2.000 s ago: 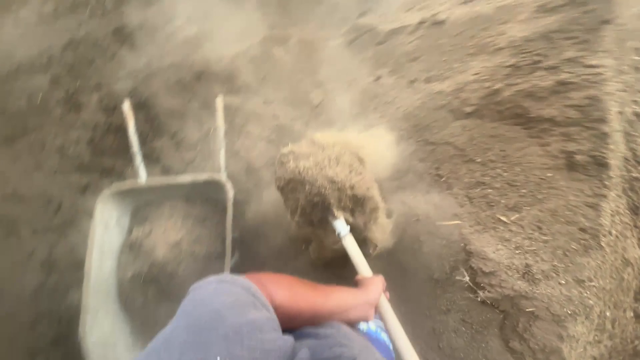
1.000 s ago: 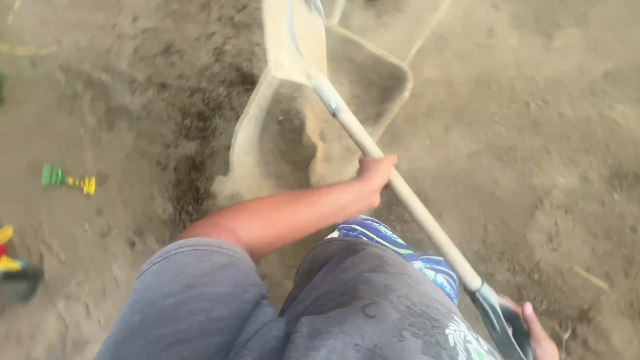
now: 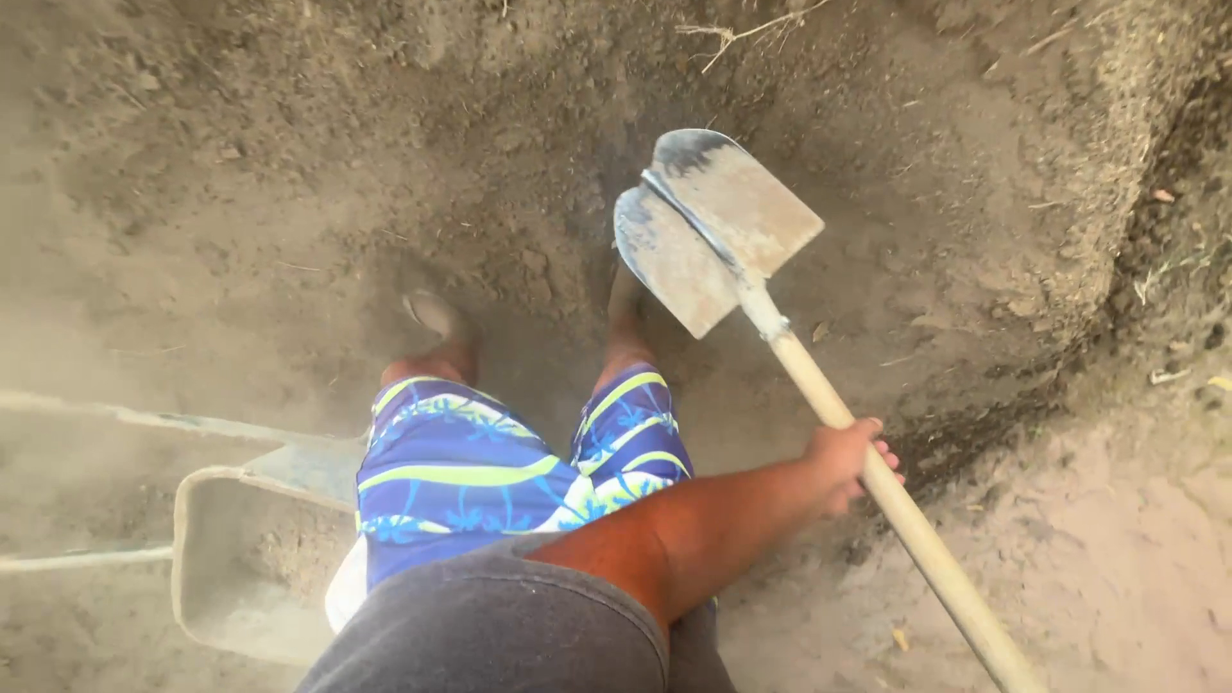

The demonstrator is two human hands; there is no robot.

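My left hand (image 3: 852,465) is closed around the wooden shaft of a shovel (image 3: 818,377), with my arm reaching across my body. The shovel's metal blade (image 3: 756,212) points up and left, smeared with pale dirt and carrying no heap. It is beyond my feet and to their right in the view. The shaft runs off the bottom edge, so its grip end is hidden. My right hand is out of the frame. A wheelbarrow tray (image 3: 255,563) with some soil inside stands at the lower left, partly covered by my body.
Two wheelbarrow handles (image 3: 87,559) extend to the left edge. Loose brown soil (image 3: 462,144) surrounds my feet. A raised soil edge (image 3: 1121,260) runs down the right side. Dry roots (image 3: 729,37) lie near the top. Dust hangs at the left.
The shovel was over the wheelbarrow a second ago; now its blade is over the soil. My right hand, earlier at the shovel's grip, has left the frame. The view has turned strongly.
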